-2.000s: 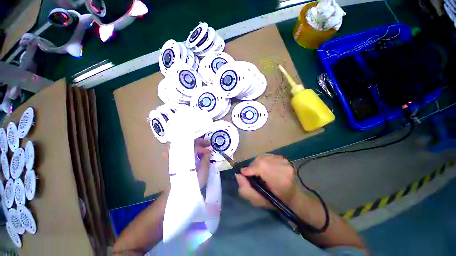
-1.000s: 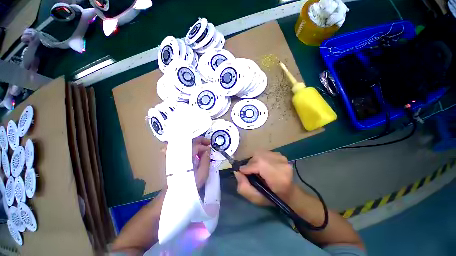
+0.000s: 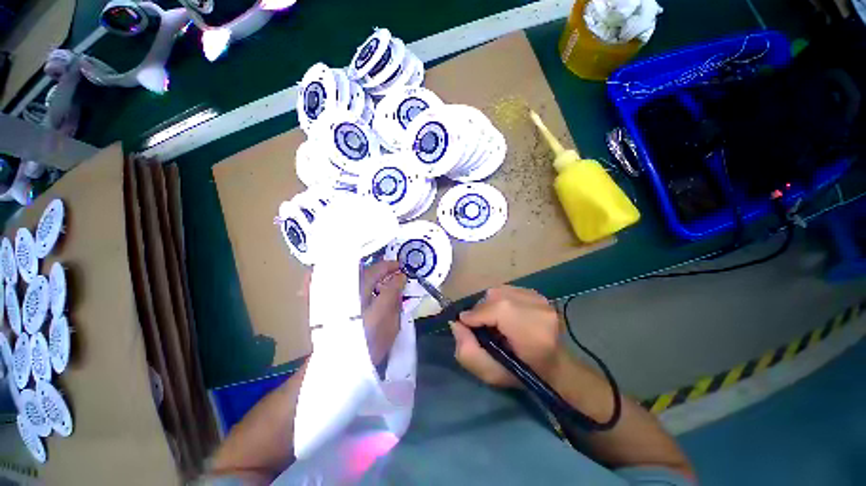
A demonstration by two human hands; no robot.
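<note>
A white, overexposed headphone lies upright along the wearer's body, its upper earcup at the speaker plates. My left hand is partly behind the headband, its fingertips at the lower edge of a speaker plate; what exactly they pinch is hard to see. My right hand holds a black soldering iron like a pen, its metal tip at the plate's lower edge beside my left fingertips. A pile of white speaker plates lies just beyond on the cardboard mat.
A yellow glue bottle lies right of the pile. An amber tub with white wadding and a blue bin with dark contents stand at upper right. The iron's cord loops at right. Cardboard sheets with plates are at left, headphones beyond.
The headphone's lower part has shifted slightly left, and my left hand has turned a little at the plate. The iron stays at the plate's lower edge. The view has shifted slightly.
</note>
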